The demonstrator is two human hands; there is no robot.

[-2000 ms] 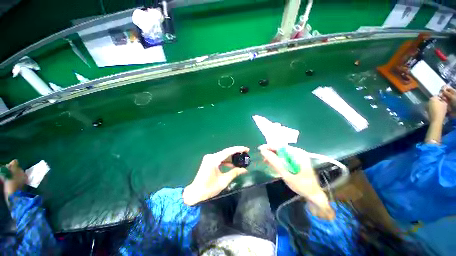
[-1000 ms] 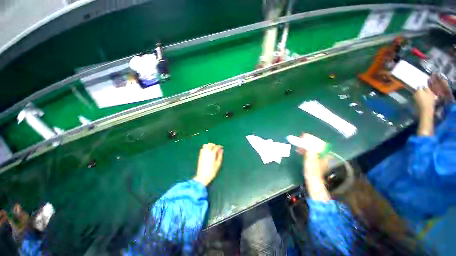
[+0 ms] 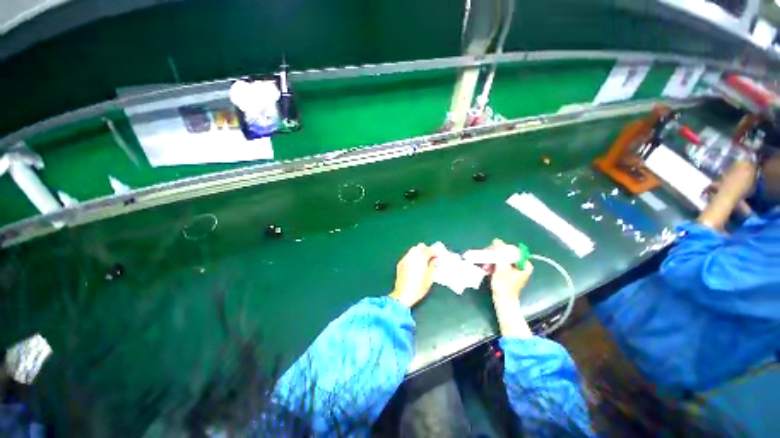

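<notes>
My right hand point(image 3: 511, 278) holds the whitish glue syringe point(image 3: 494, 256), its tip pointing left. A bright green cap point(image 3: 523, 255) sits at its rear, with a pale air hose point(image 3: 568, 287) curving down from it. My left hand point(image 3: 414, 274) pinches the left edge of the crumpled wiping paper point(image 3: 459, 272). The syringe's front end is at the paper; whether they touch is not clear. Small black round parts point(image 3: 274, 230) lie spaced along the belt behind my hands.
White strips point(image 3: 552, 224) lie right of the syringe. Small shiny parts point(image 3: 631, 231) are scattered farther right, near an orange-brown fixture point(image 3: 630, 157) and a neighbouring worker's blue sleeve point(image 3: 692, 261). A metal-edged rail point(image 3: 333, 160) runs behind the belt. Another white paper point(image 3: 28, 358) lies far left.
The black part in my left hand has left it and one more lies on the belt. My left hand has moved right onto the paper. The syringe has swung from the part to the paper.
</notes>
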